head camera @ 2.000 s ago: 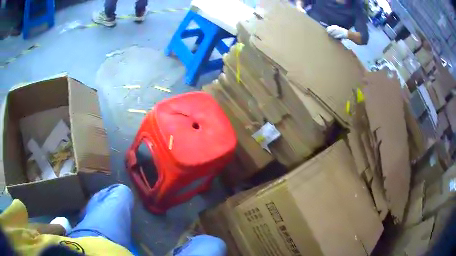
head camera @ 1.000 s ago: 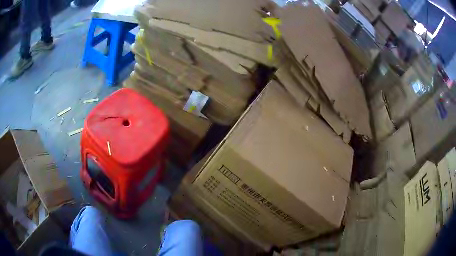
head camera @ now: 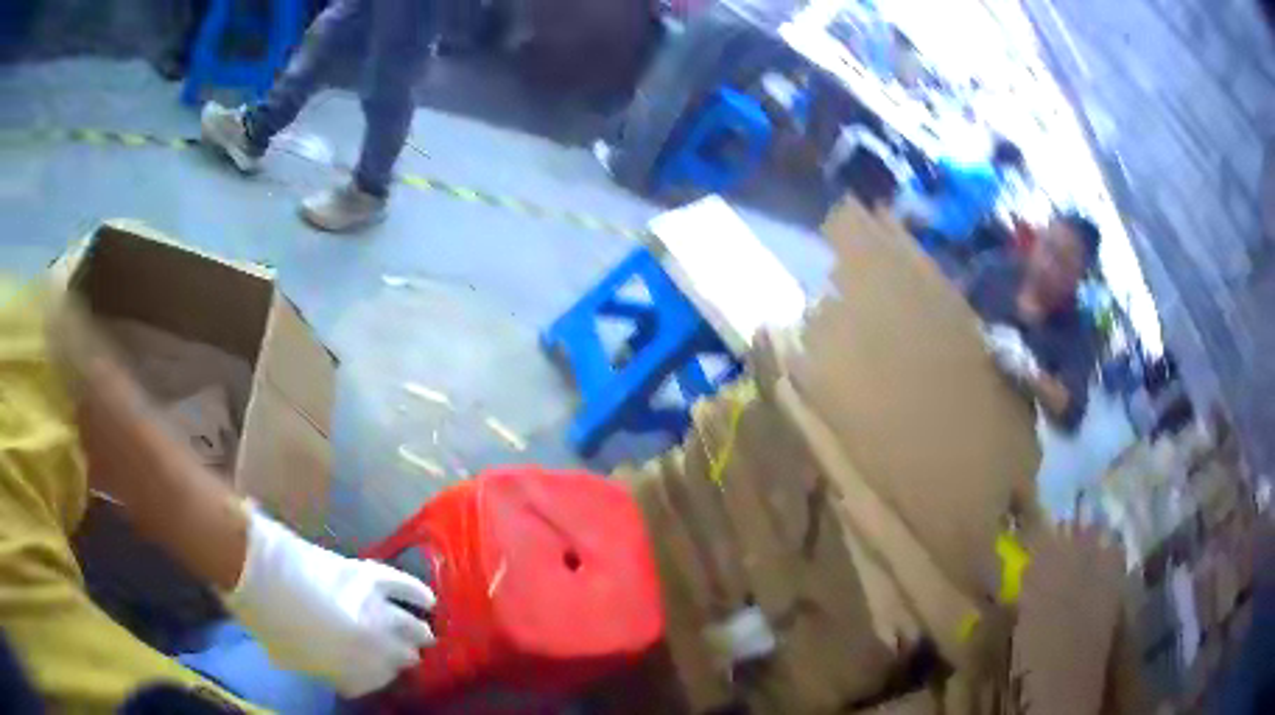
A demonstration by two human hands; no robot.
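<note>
My left hand (head camera: 333,612), in a white glove, reaches in from the left edge past a yellow sleeve. Its curled fingertips are at the left side of the red stool (head camera: 573,559); blur hides whether they grip it. The stool has a square top with a centre hole, and its lower part is cut off by the bottom edge. My right hand is not in view.
An open scrap box (head camera: 287,405) stands at left. Stacked cardboard blanks (head camera: 909,377) rise right of the stool. A blue stool (head camera: 643,342) with a white top is behind. Offcuts lie on the floor. A person walks at upper left; another is at upper right.
My left arm and gloved hand have come in from the left to the red stool. The view has swung left and up; the printed carton has left the picture. The walking person's legs have shifted.
</note>
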